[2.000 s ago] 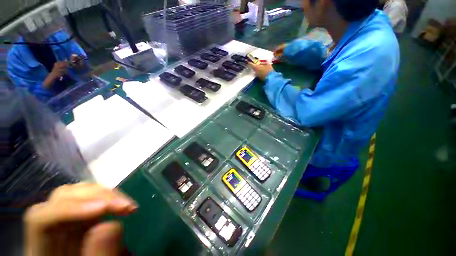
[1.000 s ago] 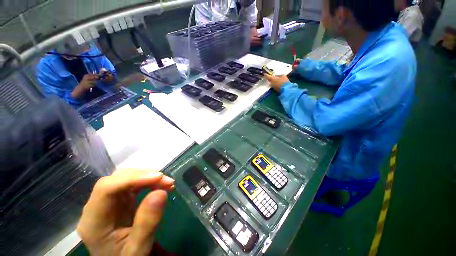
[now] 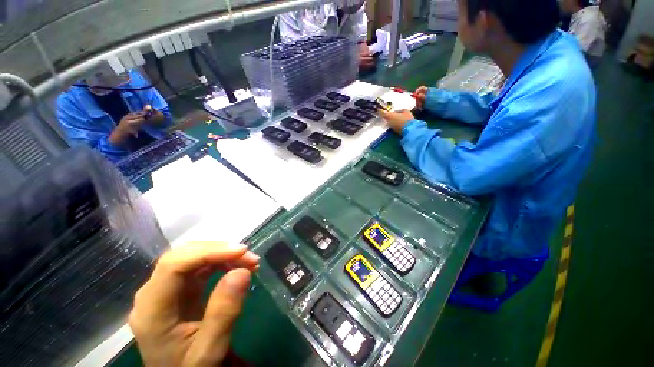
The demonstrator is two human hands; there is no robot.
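My left hand [image 3: 197, 304] is raised at the lower left, its fingers curled and thumb and index tips close but slightly apart, with nothing visible between them. My right hand is not in view. A clear blister tray [image 3: 337, 202] lies on the green bench right of the hand. Two yellow-framed phones lie face up in it, the upper phone [image 3: 389, 248] and the lower phone [image 3: 373, 285]. Several black phones lie face down: one near the front [image 3: 342, 328], one beside my fingertips [image 3: 288, 267], one behind it [image 3: 316, 236] and one at the far end [image 3: 384, 172].
Stacked clear trays [image 3: 68, 265] stand at left; another stack [image 3: 301, 68] stands beyond a white board [image 3: 265, 172]. Black phones [image 3: 305, 151] lie in rows on the board. A worker in blue [image 3: 516, 150] sits at right, another [image 3: 107, 115] at far left. A metal rail [image 3: 154, 30] runs overhead.
My left hand has come right and further into view, close to the tray's left edge. The view has shifted. The phones keep their places in the tray.
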